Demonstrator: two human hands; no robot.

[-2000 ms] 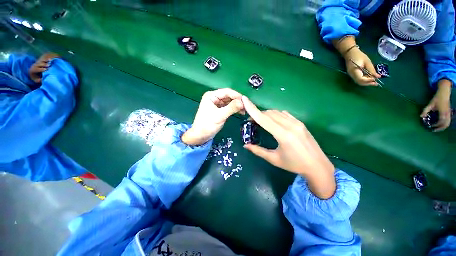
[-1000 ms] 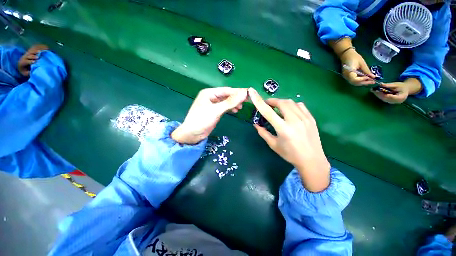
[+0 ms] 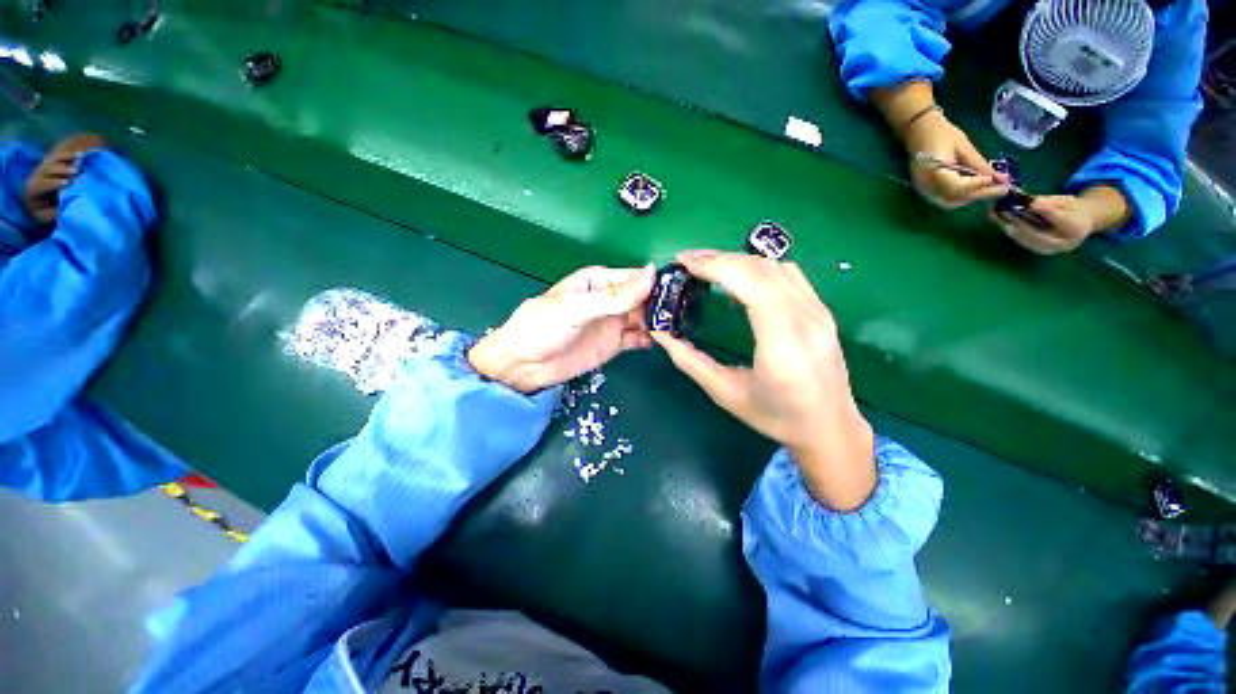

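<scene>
A dark housing sub-assembly (image 3: 668, 301) with silvery details is held above the table between my two hands. My right hand (image 3: 779, 346) grips it between thumb and fingers. My left hand (image 3: 563, 330) has its fingertips at the left side of the housing; whether they hold a small part is too small to tell. Loose tiny white-silver parts (image 3: 591, 430) lie on the dark green surface below my left hand. A clear bag of similar parts (image 3: 359, 336) lies left of them, beside my left sleeve.
A bright green conveyor belt (image 3: 420, 160) crosses beyond my hands with several dark units, one unit (image 3: 640, 191) near the middle. Opposite, a worker's hands (image 3: 996, 190) hold a thin tool and a unit beside a white fan (image 3: 1087, 48). Another worker's blue sleeve (image 3: 81, 325) is at left.
My left fingertips have come down from above my right index finger to the housing. The units on the belt have shifted right in view, and another shows at upper left.
</scene>
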